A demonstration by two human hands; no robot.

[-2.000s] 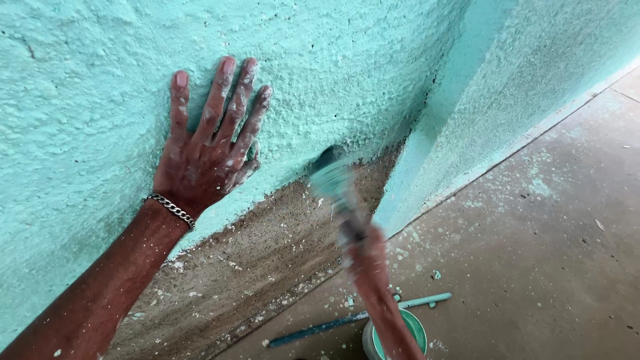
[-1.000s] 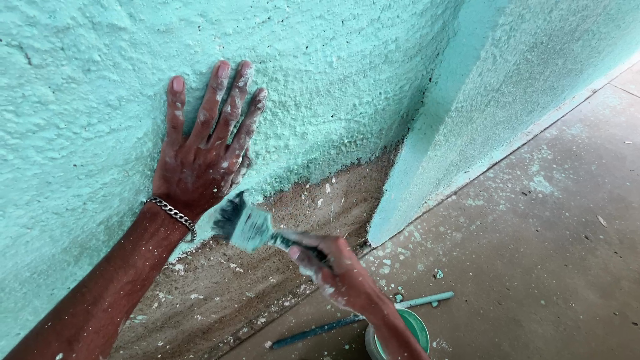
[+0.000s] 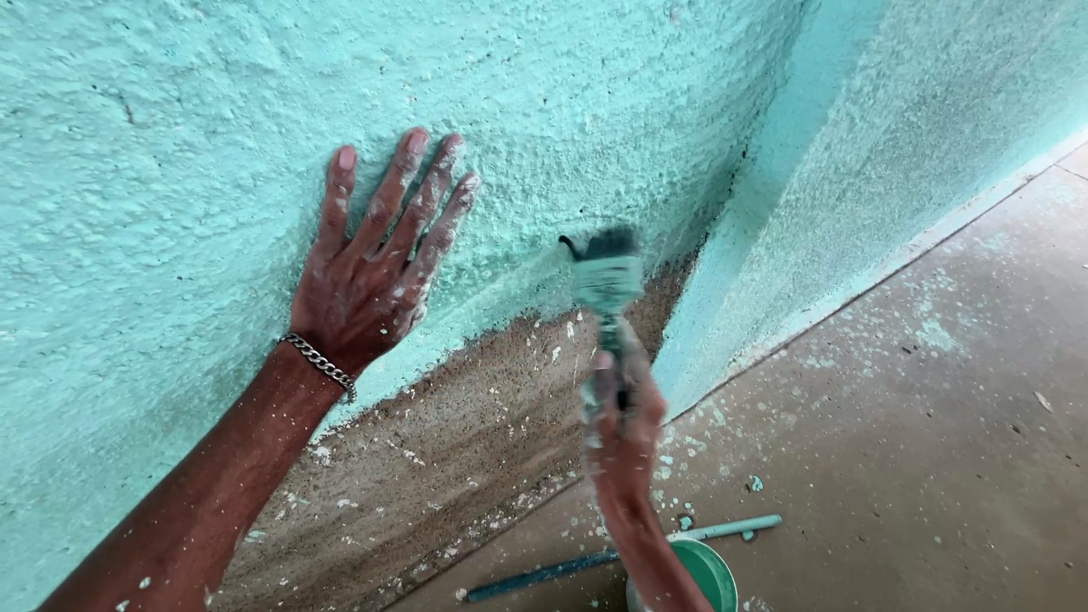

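My left hand point(image 3: 365, 263) lies flat against the rough turquoise wall point(image 3: 527, 110), fingers spread, with pale paint on its skin and a chain bracelet point(image 3: 319, 365) at the wrist. To its right, my right hand point(image 3: 625, 399) grips the handle of a paintbrush point(image 3: 608, 285). The brush points up the wall, its dark bristles at the painted surface just above the bare brown lower band point(image 3: 476, 408). Paint coats the brush's ferrule. Motion blurs the brush and the hand around it.
Below my right forearm stands a container of green paint point(image 3: 710, 574), partly hidden by the arm. A long stick point(image 3: 544, 575) lies on the floor behind it. Another wall face point(image 3: 858, 170) juts out at the right. Paint spatters mark the concrete floor point(image 3: 918, 459).
My right hand and the paintbrush have moved right and up from beside my left wrist, where they were one second ago. My left hand stays on the wall.
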